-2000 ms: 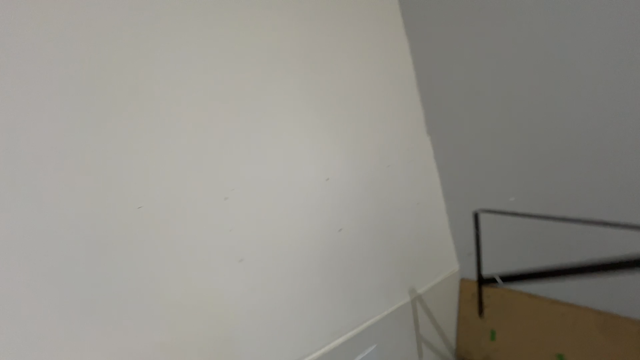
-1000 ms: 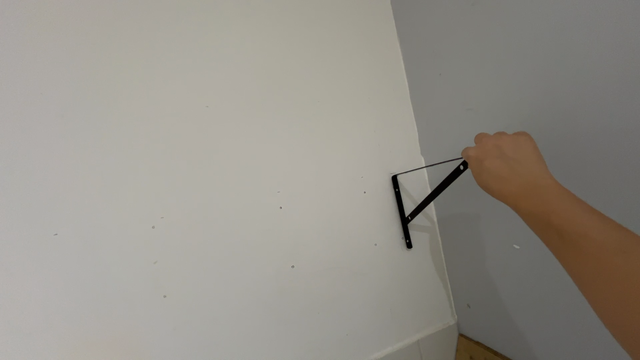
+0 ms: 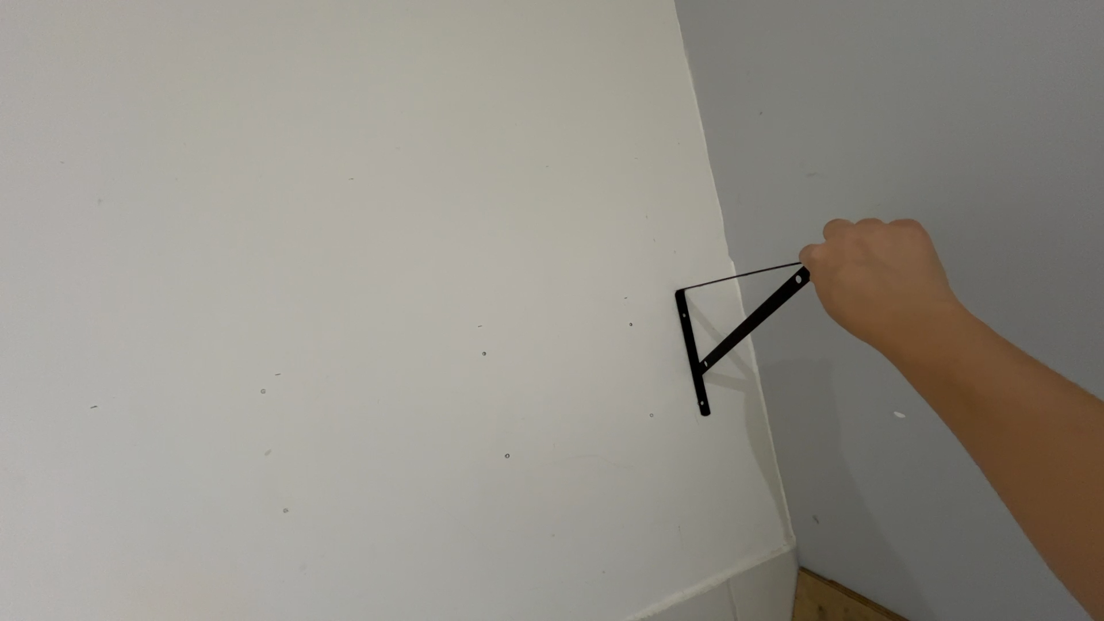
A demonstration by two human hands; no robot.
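Note:
My right hand (image 3: pixel 884 276) is closed around the outer end of a black metal shelf bracket (image 3: pixel 755 319). The bracket's drilled back plate lies against the white wall (image 3: pixel 388 216), just left of the corner, and tilts slightly. Its thin top arm and diagonal brace run out from the plate to my fingers; their far ends are hidden in my hand. Several small holes and pencil marks dot the wall to the left of the bracket. My left hand is out of view.
A grey wall (image 3: pixel 906 129) meets the white wall at a rough-edged corner. A pale ledge or tiled strip (image 3: pixel 759 586) runs along the bottom, beside a brown wooden or cardboard piece (image 3: pixel 837 599) at the lower right.
Two seconds ago the bracket was at the lower right, away from the white wall, with no hand visible. By one second ago my right hand held it against that wall, where it remains.

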